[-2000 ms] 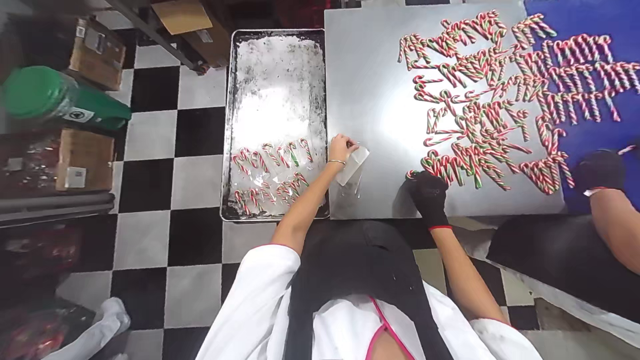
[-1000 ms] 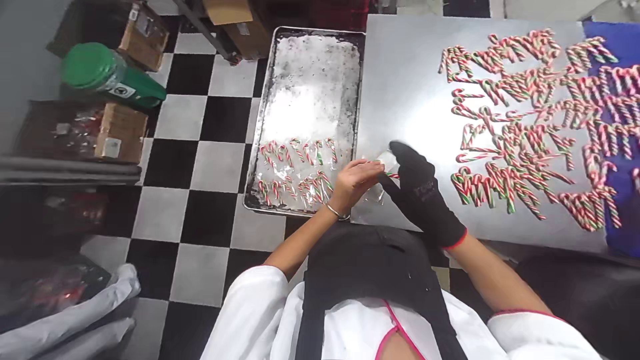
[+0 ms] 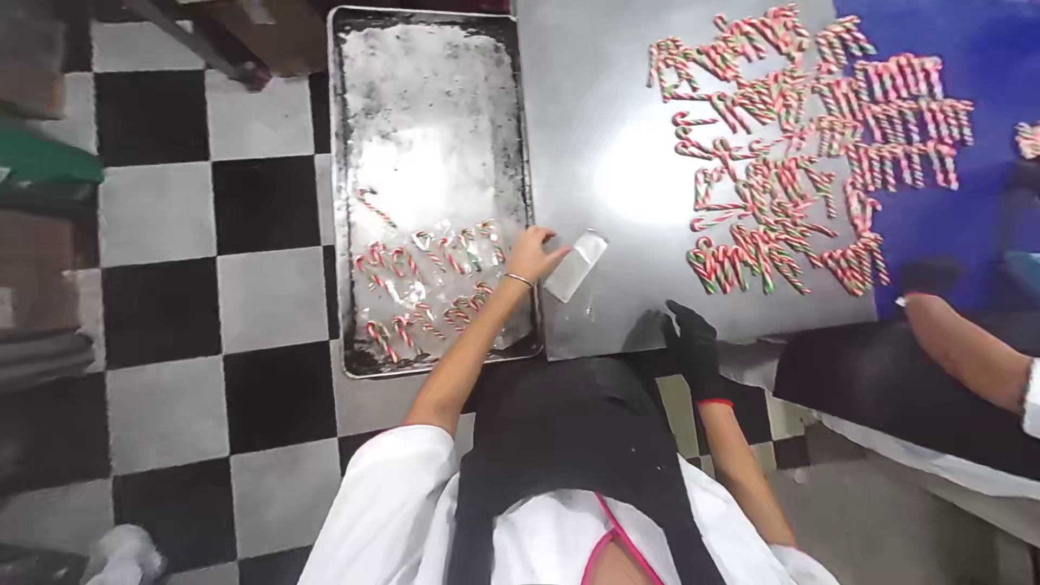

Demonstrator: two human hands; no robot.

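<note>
My bare left hand [image 3: 536, 255] is at the right rim of a metal baking tray [image 3: 335, 162], its fingertips beside a stack of clear plastic bags [image 3: 577, 266] on the metal table; whether it grips one cannot be told. My right hand [image 3: 692, 337], in a black glove, is at the table's front edge with fingers apart and nothing in it. Wrapped candy canes [image 3: 443, 252] lie in two rows in the tray's lower half, with one candy cane [image 3: 375, 208] above them. Unwrapped red, white and green candy canes [image 3: 756, 187] cover the table's right side.
A blue surface [image 3: 934, 236] adjoins the metal table [image 3: 601, 97] on the right. A co-worker's gloved hand [image 3: 930, 276] and forearm are there. Cardboard boxes [image 3: 280, 36] and a green container [image 3: 45, 171] stand to the left, over a checkered floor.
My hands were together over the table a second ago and are now apart. The right has moved back to the table's edge. A candy cane now lies above the rows in the tray.
</note>
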